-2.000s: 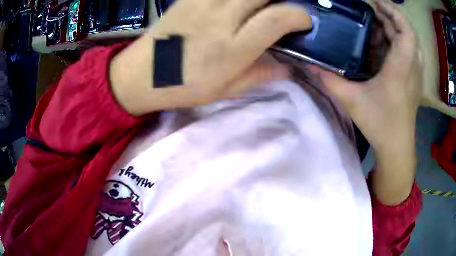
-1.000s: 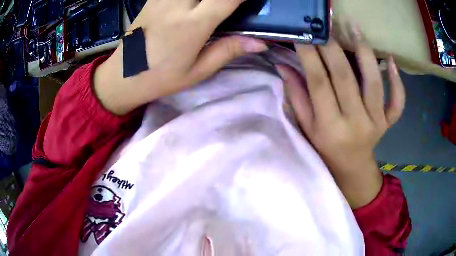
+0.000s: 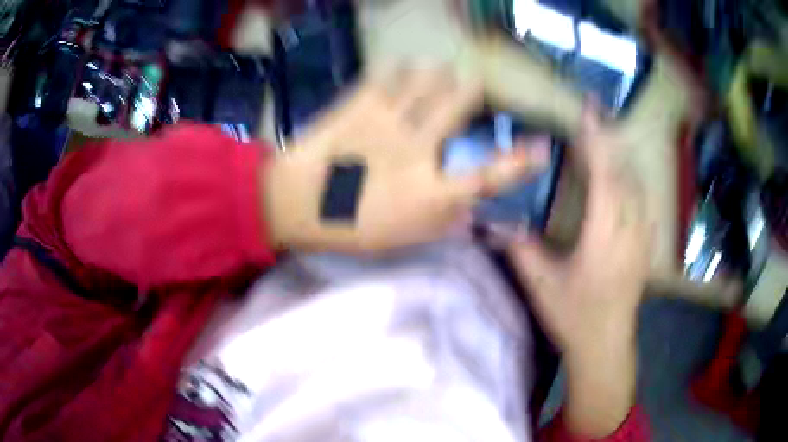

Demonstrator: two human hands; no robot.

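The frame is badly blurred. A glossy black cover or unit (image 3: 529, 200) lies between my hands, with a pale reflection on it. My left hand (image 3: 380, 173) holds it from its left side, thumb over its face; a small black patch is on the back of this hand. My right hand (image 3: 600, 250) is just right of the unit, fingers and thumb spread, with a gap between the fingers and the unit. Whether the right thumb touches its lower edge is unclear. Details of the unit are hidden or smeared.
Another glossy dark unit (image 3: 596, 56) lies on the tan worktop (image 3: 661, 190) beyond my hands. Red-edged dark units (image 3: 713, 237) lie at the right, near a blurred yellow ring (image 3: 741, 104). Several units with green parts (image 3: 145, 99) stand at upper left.
The held unit and my left hand now appear lower and further into the picture. My right hand has turned upright, with its fingers pointing up beside the unit. More of the worktop shows.
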